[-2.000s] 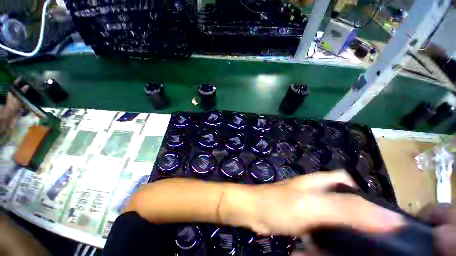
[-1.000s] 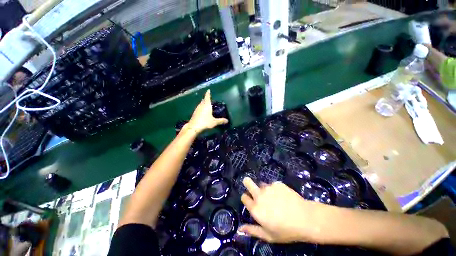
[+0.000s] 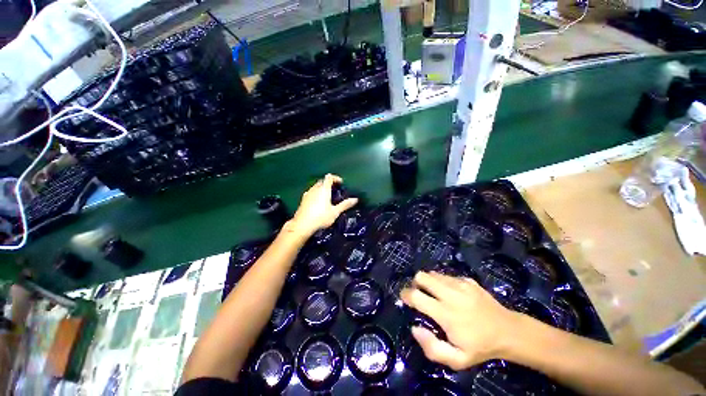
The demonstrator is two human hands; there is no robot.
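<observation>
The large glossy black blister tray (image 3: 542,305) lies in front of me, with round black units in pockets on its left and nearer part; its right-hand pockets look unfilled. My left hand (image 3: 316,207) is at the tray's far edge by the conveyor, thumb and fingers around a black cylindrical unit (image 3: 338,193), partly hidden by the fingers. My right hand (image 3: 457,319) is low over the middle of the tray, fingers bent and thumb apart. What lies under its fingers is dark and hidden, so I cannot tell if it holds anything.
The green conveyor belt (image 3: 364,166) runs behind the tray. Black cylinders (image 3: 403,168) stand along it. A pale perforated post (image 3: 481,93) rises behind the tray. Stacked black trays (image 3: 162,116) are beyond. Printed sheets (image 3: 151,313) lie left; a bottle (image 3: 658,166) and white cloth (image 3: 685,209) lie right.
My left hand has come from reaching open over the belt to closing around a cylinder. My right hand's fingers are more bent over the tray. The camera view has shifted since earlier.
</observation>
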